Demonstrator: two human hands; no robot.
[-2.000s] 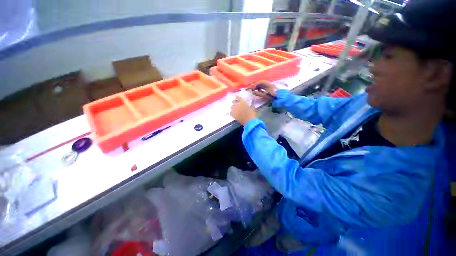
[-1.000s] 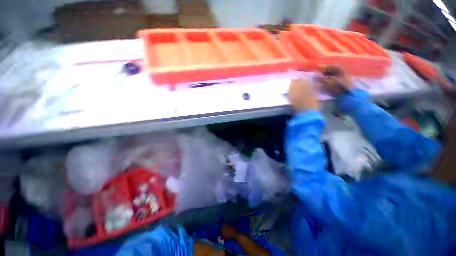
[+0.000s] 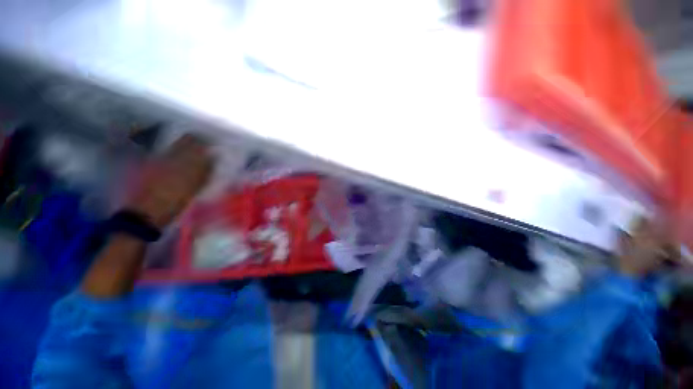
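The picture is strongly blurred. My left hand [image 3: 176,176], bare with a black band at the wrist, reaches up from the lower left under the white tabletop's edge. It is beside the pale plastic and in front of the left end of the red divided tray [image 3: 300,267]. Its fingers are too blurred to tell whether they hold anything. The tray sits on the lower shelf and holds small white pieces [image 3: 272,234] and a pale heap in another compartment. I cannot make out my right hand in the picture.
The white tabletop [image 3: 365,99] slopes across the view above the tray. Orange-red trays [image 3: 577,99] stand on it at the upper right. Crumpled clear plastic bags [image 3: 463,277] lie right of the lower tray. Another person's hand [image 3: 644,247] and blue sleeve are at the right edge.
The view has swung left and down. My left hand has come into view at the left, near the lower tray. The orange-red trays and the other person's hand now show farther right.
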